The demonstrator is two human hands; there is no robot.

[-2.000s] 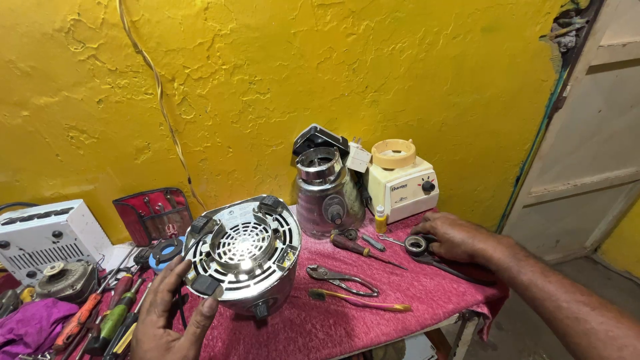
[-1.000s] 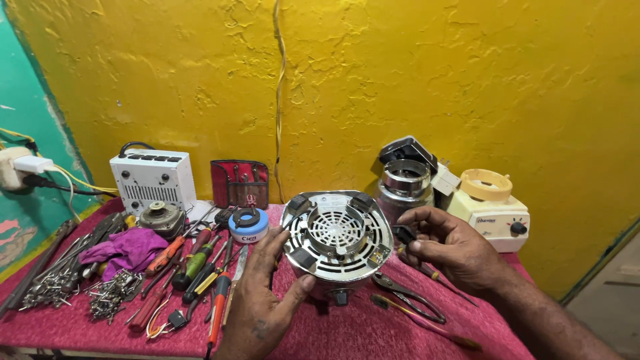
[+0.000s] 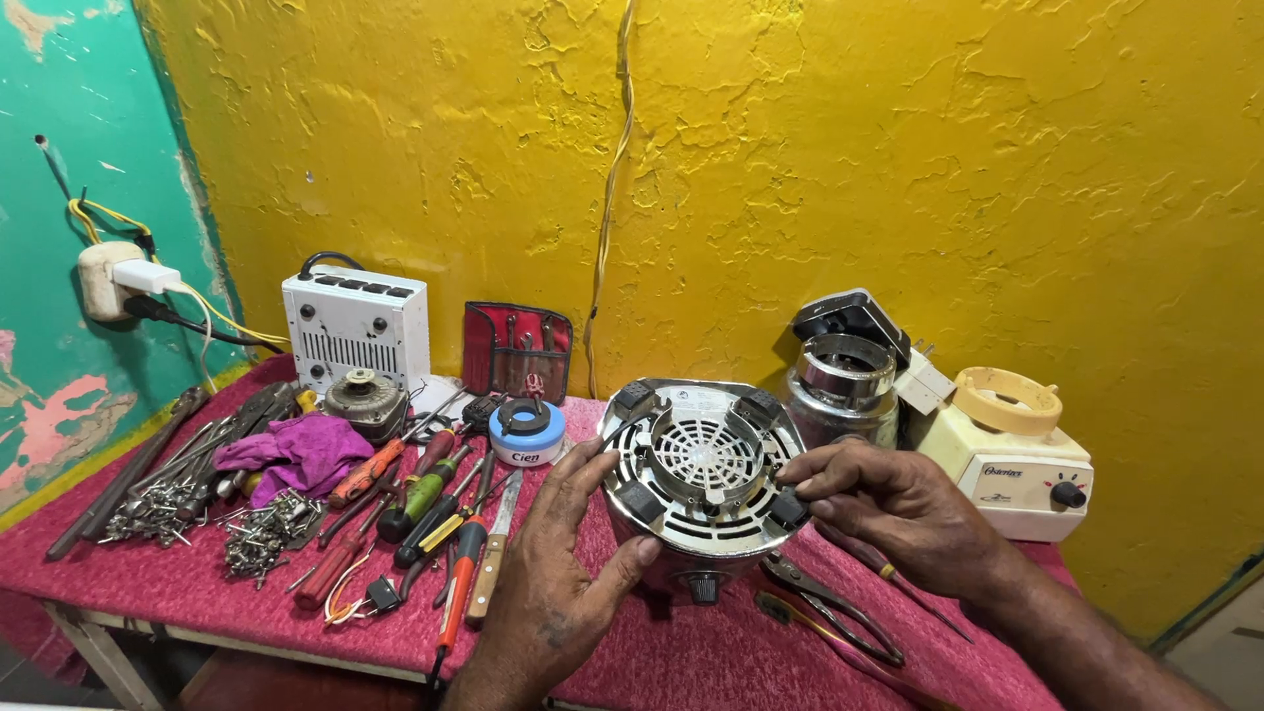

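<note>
An upturned chrome blender base [image 3: 706, 459] rests on the pink cloth, its slotted metal bottom plate facing up. Black rubber feet sit at its corners, and a black knob [image 3: 703, 587] is on the near side. My left hand [image 3: 568, 563] steadies the base's left side, fingers along the rim and thumb at the front edge. At the right front corner, the fingertips of my right hand [image 3: 889, 499] pinch at a black rubber foot [image 3: 788, 507]. Whether that foot is seated or loose cannot be told. Pliers [image 3: 839, 607] lie partly beneath the right hand, beside a toothbrush [image 3: 790, 612].
Screwdrivers [image 3: 425, 499], a wooden-handled knife [image 3: 486, 578], heaps of screws [image 3: 267, 533] and a purple rag [image 3: 296, 454] lie left. Behind stand a white vented box [image 3: 357, 321], a red tool pouch [image 3: 518, 351], another chrome base [image 3: 844, 395] and a cream blender base [image 3: 1027, 479].
My right hand has moved from the tools at the right over to the right front corner of the chrome base. My left hand stays at the base. The view has swung left.
</note>
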